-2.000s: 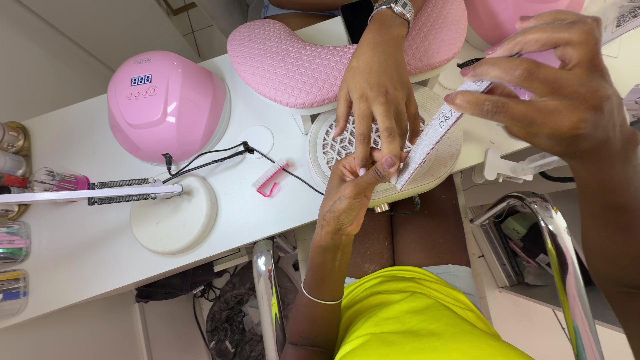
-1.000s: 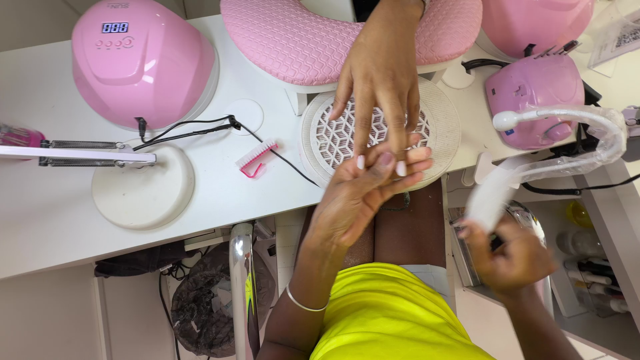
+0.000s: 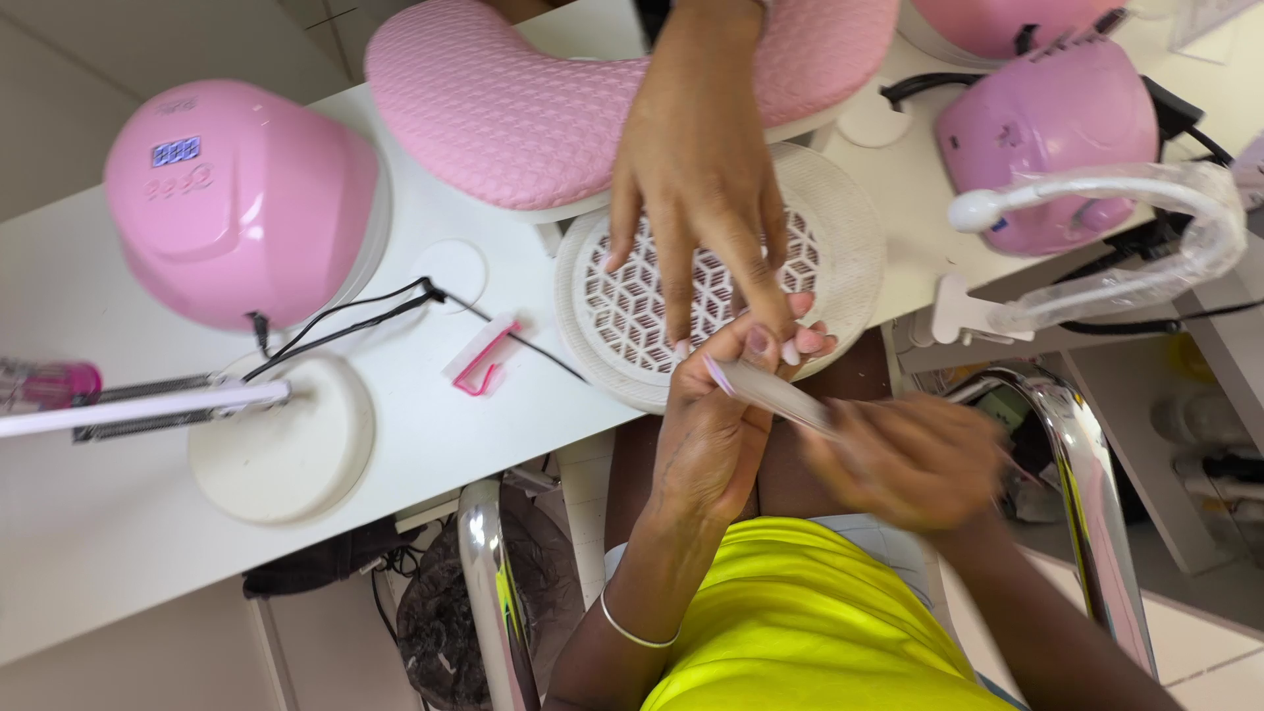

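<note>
Another person's hand (image 3: 701,188) reaches down over the white round grille of a nail dust collector (image 3: 642,286), fingers spread, with long pale nails. My left hand (image 3: 716,425), below it, holds one of its fingers between thumb and fingers, near the fingertip. In my right hand (image 3: 904,459), blurred by motion, is a light nail file (image 3: 775,392); its far end lies beside my left thumb, close to the held finger. Whether the file touches the nail cannot be made out.
A pink nail lamp (image 3: 237,207), a lamp's round white base (image 3: 281,434), a black cable and a pink-and-white nail brush (image 3: 482,357) are on the left. A pink cushion (image 3: 513,118) lies behind. At right stand a pink device (image 3: 1047,138), a plastic-wrapped white arm (image 3: 1136,188) and a chrome armrest (image 3: 1066,434).
My right hand has brought the file from the right back beside my left hand. Two seconds ago it was raised, holding the file at the other person's fingers. My left hand keeps its hold.
</note>
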